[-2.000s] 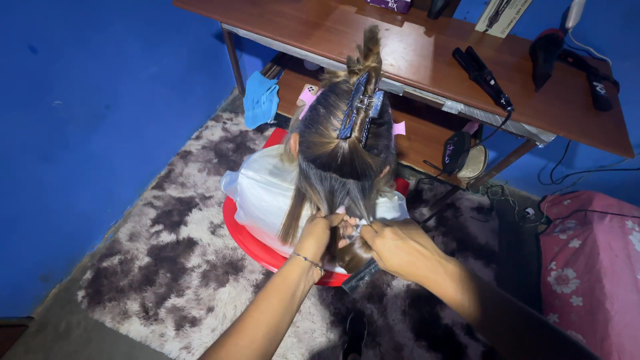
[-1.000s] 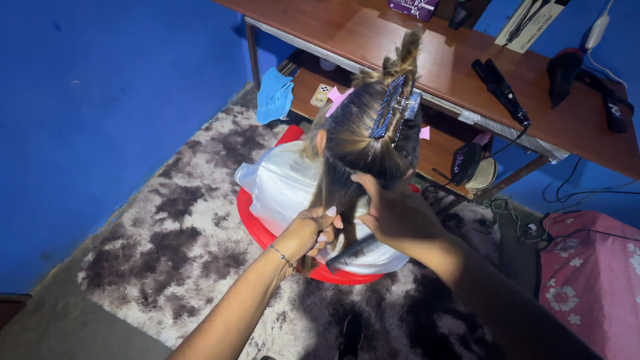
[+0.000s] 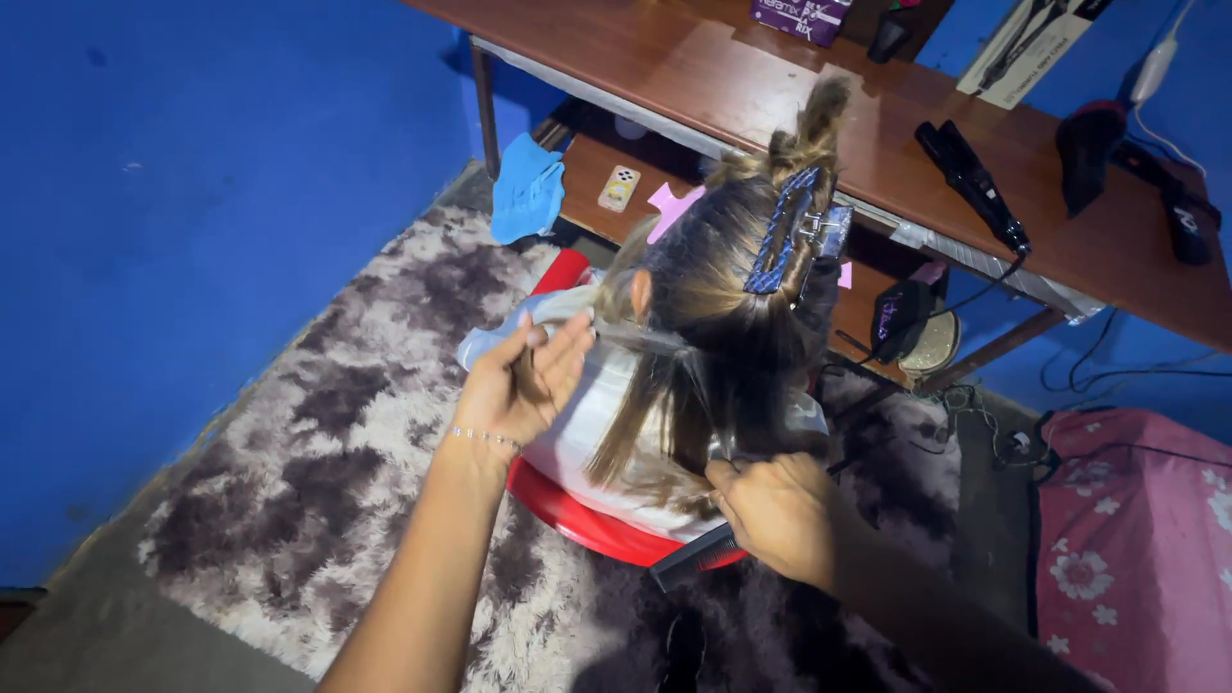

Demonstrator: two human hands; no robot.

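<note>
A person seated on a red plastic chair (image 3: 577, 525) wears a pale cape (image 3: 577, 423), with the back of the head toward me. A blue patterned hair claw clip (image 3: 770, 236) gathers the upper hair (image 3: 693, 260), and a pink clip (image 3: 671, 212) sits at the left side. My left hand (image 3: 525, 380) is raised left of the head, palm up, with a thin lock of hair stretched from its fingers toward the nape. Below the hanging hair, my right hand (image 3: 775, 510) pinches hair ends and holds a black comb (image 3: 688, 558) under the palm.
Ahead is a wooden desk (image 3: 664, 58) bearing a hair straightener (image 3: 972, 183), a hair dryer (image 3: 1088, 149) and boxes. Blue cloth (image 3: 527, 188) hangs at its lower shelf, near a phone (image 3: 619, 189). Cables (image 3: 962, 409) lie beside a pink floral cover (image 3: 1136, 539). A shaggy rug (image 3: 318, 452) spreads below.
My left hand has moved up and left from the nape, its fingers spreading. My right hand has moved down to the hair ends, and the comb now shows plainly beneath it.
</note>
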